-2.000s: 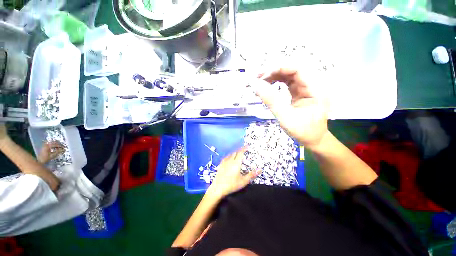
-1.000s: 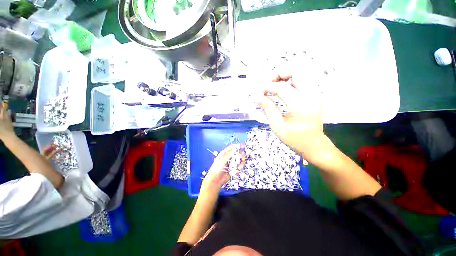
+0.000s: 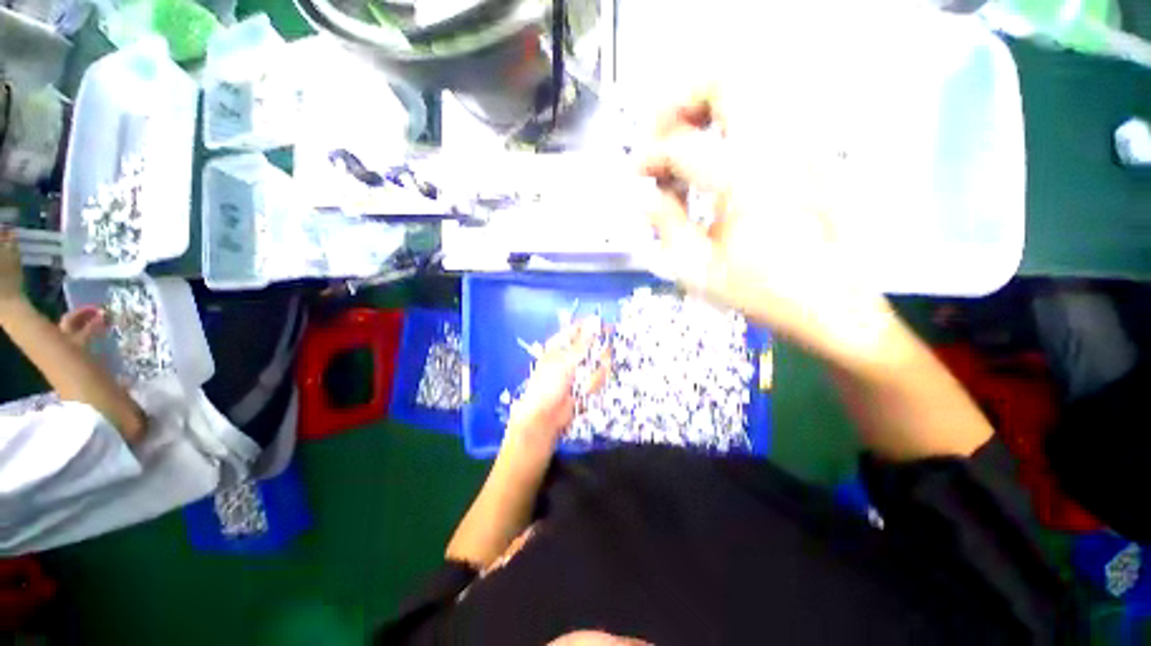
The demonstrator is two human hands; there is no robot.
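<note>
The blue parts bin (image 3: 490, 432) lies at my lap, with small white and silvery parts (image 3: 682, 366) heaped in its middle and right. My left hand (image 3: 555, 379) is in the bin at the left side of the heap; small parts show at its fingers, but its hold is unclear. My right hand (image 3: 707, 227) is above the left part of the white tray (image 3: 985, 152), beside the assembly fixture (image 3: 543, 202). It is blurred and overexposed, so anything in its fingers cannot be made out.
The steel bowl feeder (image 3: 492, 57) stands above the fixture. Translucent boxes (image 3: 234, 227) and a long part-filled bin (image 3: 76, 240) are at left. A person in white (image 3: 101, 467) works there. Red stools (image 3: 316, 404) and a smaller blue bin (image 3: 410, 391) stand below the bench.
The whole view has shifted, with the bench scene slightly higher. My left hand stays at the heap's left side. My right hand stays near the fixture and looks more blurred.
</note>
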